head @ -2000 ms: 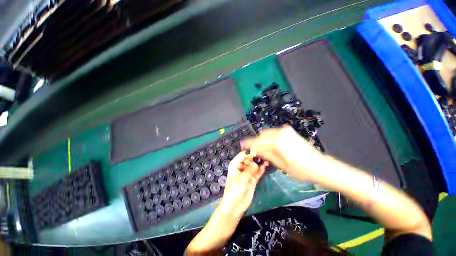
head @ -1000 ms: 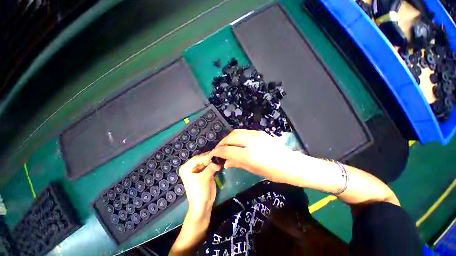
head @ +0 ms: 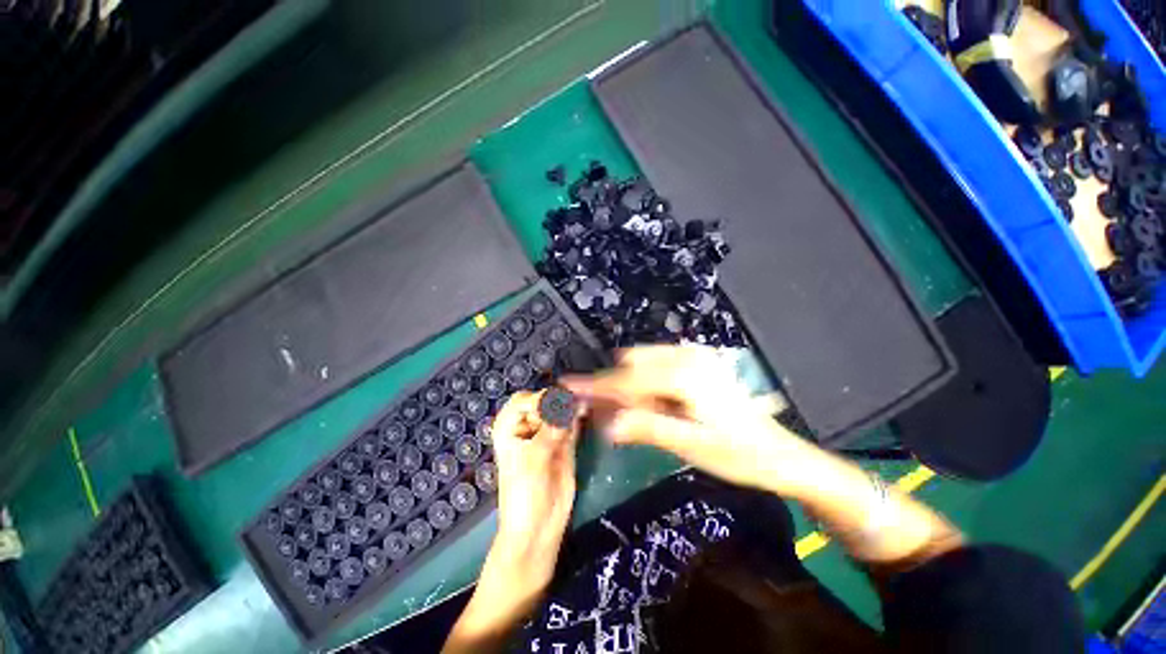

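Note:
My left hand [head: 535, 454] holds a black round part [head: 558, 406] between its fingertips, with the part's flat face turned up. My right hand [head: 678, 403] is just right of it, blurred, with its fingers pointing at the round part; whether it holds a small piece cannot be told. The filled tray [head: 284, 598] lies under and left of my left hand, with rows of round parts in it. A heap of small black plastic fittings [head: 633, 256] lies on the green bench beyond my right hand.
An empty dark tray [head: 345, 313] lies behind the filled tray. A long side tray [head: 780, 217] lies right of the heap. A blue bin [head: 985, 179] with loose round parts stands at upper right. A smaller filled tray [head: 122, 569] is at far left. A black round stool [head: 978, 396] is at right.
The view has shifted over the bench since the oldest frame. My hands were together around a part; now my right hand is drawn slightly away and the part's round face shows in my left.

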